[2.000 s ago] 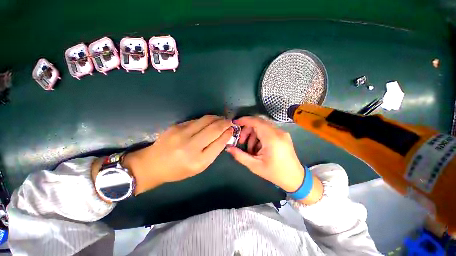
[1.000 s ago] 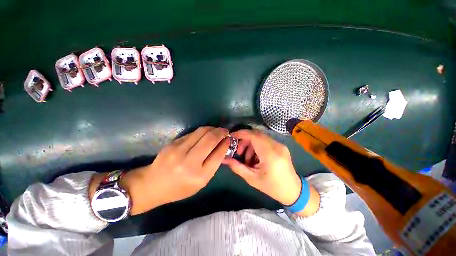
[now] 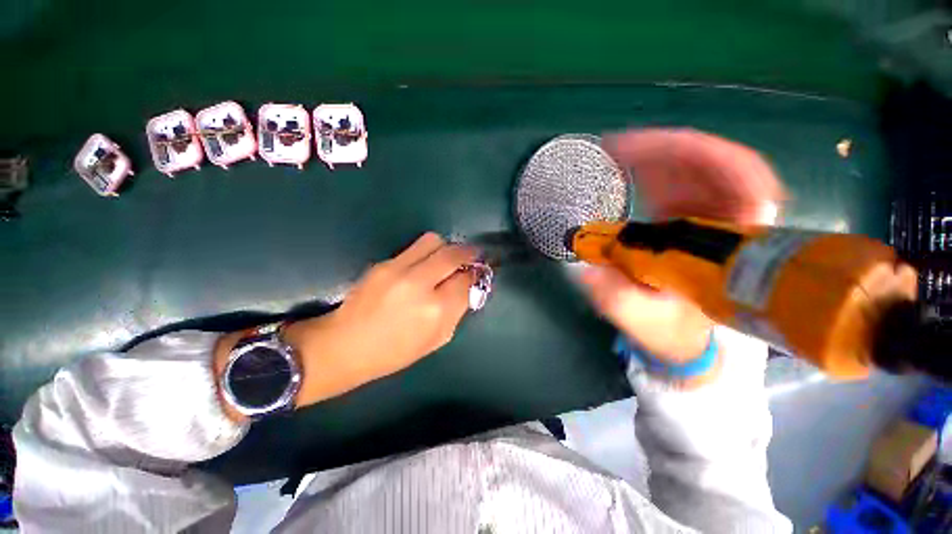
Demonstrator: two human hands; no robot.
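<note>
My left hand [image 3: 402,308] holds a small housing assembly [image 3: 479,287] on edge at its fingertips, above the dark green mat. My right hand [image 3: 658,318] is blurred and wraps the orange electric screwdriver [image 3: 814,282] from below. Its wrist side shows on the near side of the tool, and blurred fingers show on the far side. The tool's dark nose lies over the near edge of the round, dotted screw plate [image 3: 564,193]. The tool hides part of the right hand, and the bit cannot be made out.
Several pink-white housings [image 3: 282,134] stand in a row on the dark green mat [image 3: 438,188] at the far left. A small pale bit [image 3: 843,148] lies at the far right. Black racks [image 3: 919,245] stand at the right edge, with a brown box [image 3: 902,457] and blue items lower right.
My right hand has left the housing and moved right onto the screwdriver, which now lies more level across the view. My left hand keeps the housing. The view has shifted somewhat.
</note>
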